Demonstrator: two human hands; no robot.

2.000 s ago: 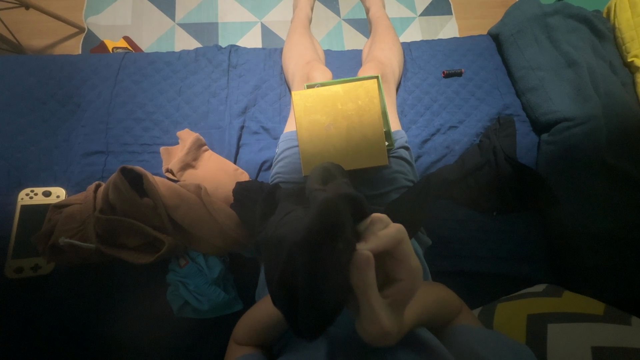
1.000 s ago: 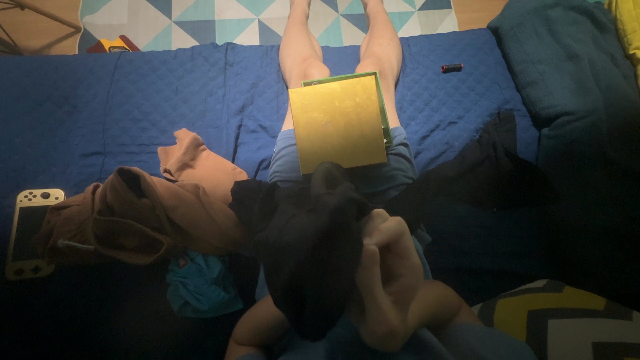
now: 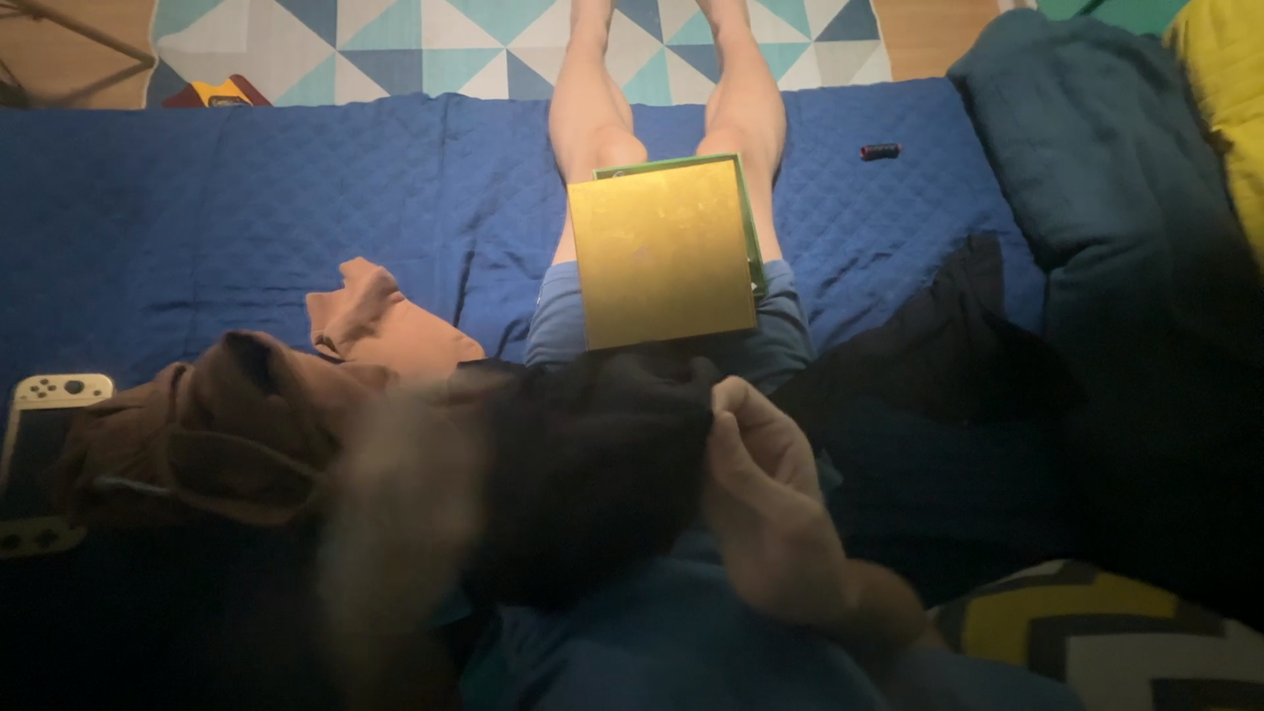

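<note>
Black cloth lies bunched over my lap. My right hand pinches its right side between thumb and fingertips. On the other side, my left hand is a blur at the cloth's left edge, and its fingers cannot be made out. A square gold lid or panel rests on my thighs just beyond the cloth, partly covering a green-edged box whose contents are mostly hidden.
A brown garment and a handheld game console are at the left. Further off on the blue quilted cover lies a dark thread spool. Black fabric, a teal blanket and a patterned cushion are on the right.
My left hand, not seen distinctly in the earlier frames, now shows as a blur left of the black cloth. My right hand keeps its pinch on the cloth.
</note>
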